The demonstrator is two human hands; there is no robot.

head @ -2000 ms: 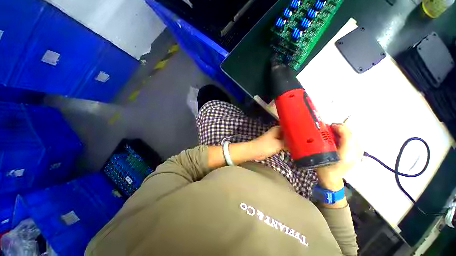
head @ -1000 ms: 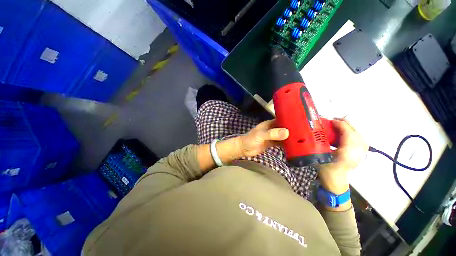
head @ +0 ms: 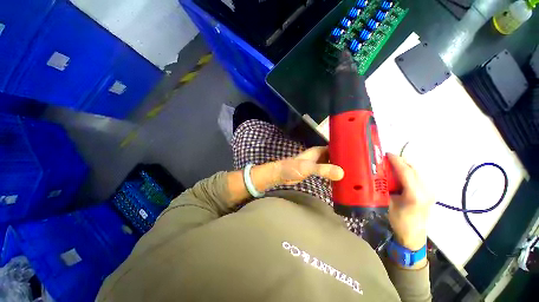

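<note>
My right hand is closed round the handle of the red heat gun. My left hand is at the gun's left side, its thumb against the body and its fingers partly hidden behind it. The gun's black barrel points up and its nozzle is at the lower end of the green circuit board panel. The panel has rows of blue components and lies on the dark green bench mat. I cannot tell whether the nozzle touches the board.
A white board bears a black square plate and a looped cord. Stacked black plates and a yellowish bottle are at the upper right. Blue crates and a dark tray of boards are left.
The gun has turned a little and its nozzle has shifted right and up along the panel's lower end. My right hand has moved slightly right and down. My left thumb now lies against the gun.
</note>
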